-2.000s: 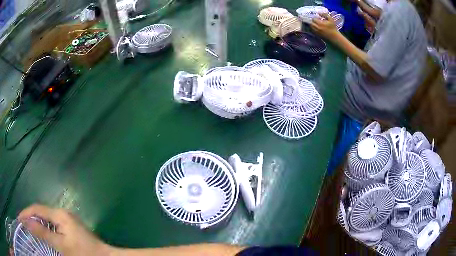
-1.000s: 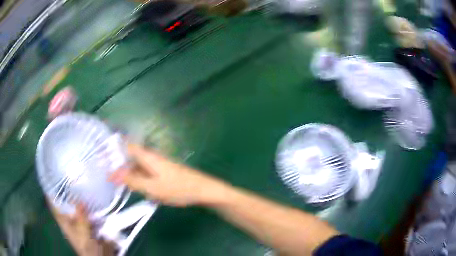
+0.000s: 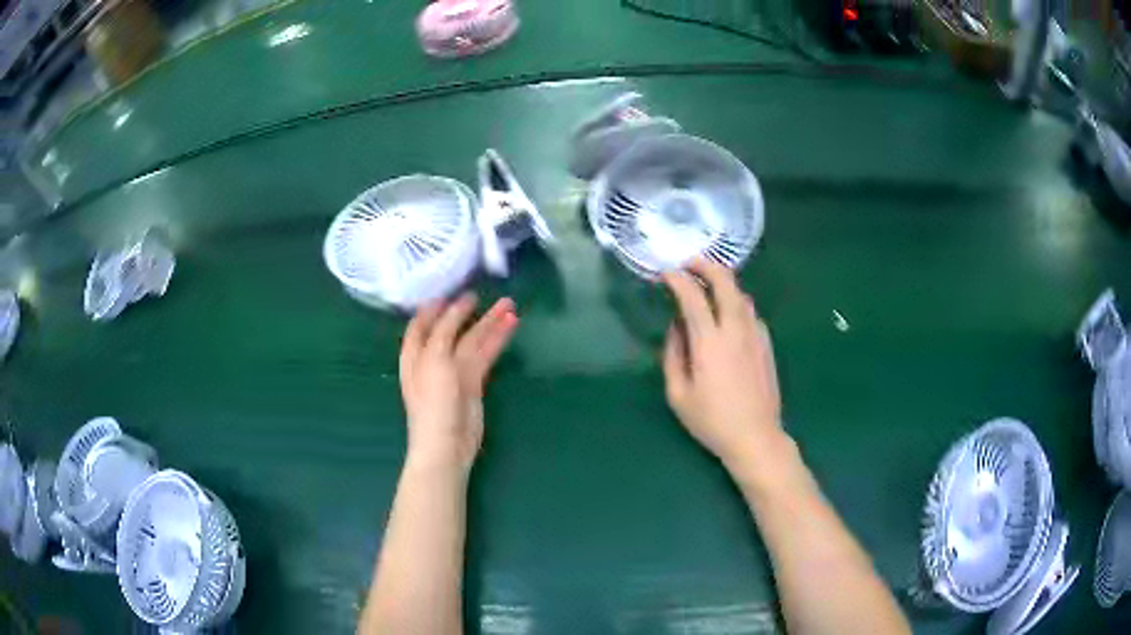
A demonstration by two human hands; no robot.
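Note:
A white clip fan (image 3: pixel 403 242) lies on the green bench left of centre, its open clip at its right. My left hand (image 3: pixel 453 372) is at its near rim with fingers apart; no grip shows. A second white clip fan (image 3: pixel 682 205) is right of centre, its bowl facing up and its blurred clip at the far left side. My right hand (image 3: pixel 723 360) has its fingers over this fan's near rim and the thumb below; the grip under the rim is hidden.
A pink ribbed fan head (image 3: pixel 466 25) lies at the far side. Several white clip fans (image 3: pixel 181 552) stand at the near left, and another (image 3: pixel 989 515) is at the near right. A smaller white fan (image 3: pixel 129 273) lies farther left. A black unit with a red light (image 3: pixel 868 25) is at the top right.
The view has swung left. My right hand has left the fan it was touching, which both hands were at, and is now at the other fan's rim. My left hand's fingers have opened.

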